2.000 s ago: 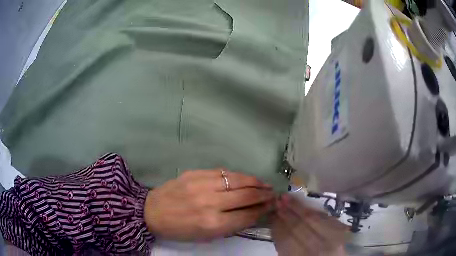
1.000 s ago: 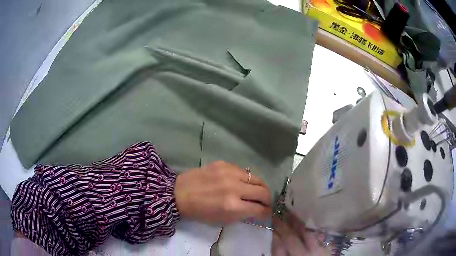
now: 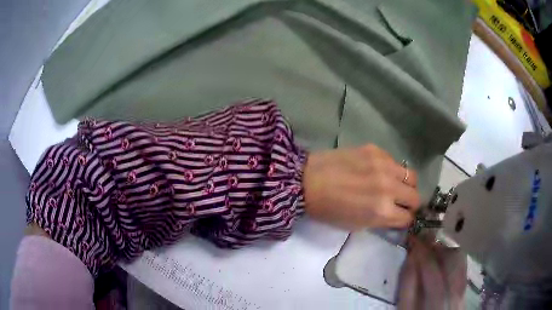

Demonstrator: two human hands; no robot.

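Note:
A large sage-green cloth panel (image 3: 212, 79) lies over the table, with folds and a short slit line near its middle. My left hand (image 3: 363, 187), with a ring, has its bent fingers together on the panel's near edge, just left of the presser foot (image 3: 437, 209), and holds the cloth there. My right hand (image 3: 433, 272) is blurred, beside the foot and partly below the machine head (image 3: 502, 212). What its fingers hold cannot be made out. The cloth under the foot is mostly hidden by my hands.
The silver slide plate (image 3: 370, 265) shows in the bed below my left hand. A printed ruler scale (image 3: 187, 284) runs along the table's front edge. A yellow box (image 3: 514, 39) stands at the upper right. My patterned left sleeve (image 3: 200, 175) crosses the cloth.
The view has shifted, so the machine head sits further right and lower. The slide plate and ruler scale now show more. Both hands remain by the foot, and the cloth folds differently.

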